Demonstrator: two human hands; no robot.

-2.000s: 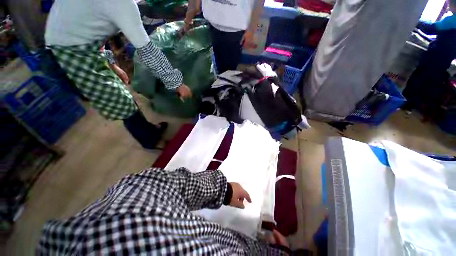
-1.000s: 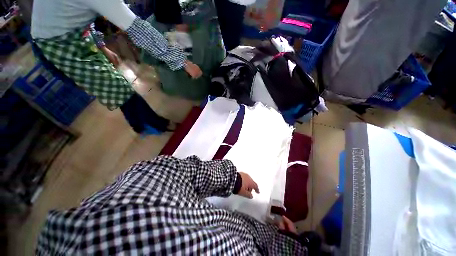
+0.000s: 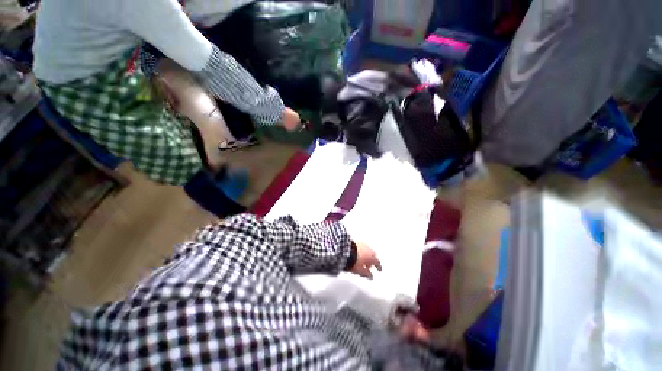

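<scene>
White cut pieces (image 3: pixel 392 210) lie in a flat layered stack on maroon fabric bundles (image 3: pixel 438 279). A second white stack (image 3: pixel 308 181) lies to its left, with a maroon strip between them. My left hand (image 3: pixel 365 259) rests on top of the right stack, fingers spread, holding nothing visible. My right hand (image 3: pixel 411 326) is blurred at the near right corner of that stack; its fingers and any grip on the cloth cannot be made out. The near end of the white cloth looks slightly raised between my hands.
A white table with a grey ruler-marked edge (image 3: pixel 527 290) stands right, bearing white cloth (image 3: pixel 639 282). A black, grey and white fabric heap (image 3: pixel 406 119) lies behind the stacks. A person in a green checked apron (image 3: pixel 138 130) stands left. Blue crates (image 3: pixel 475 80) stand behind.
The view has shifted, so the stacks sit further right and higher in the picture. My left hand stays on the stack. The near end of the cloth looks more raised, and my right hand is more blurred.
</scene>
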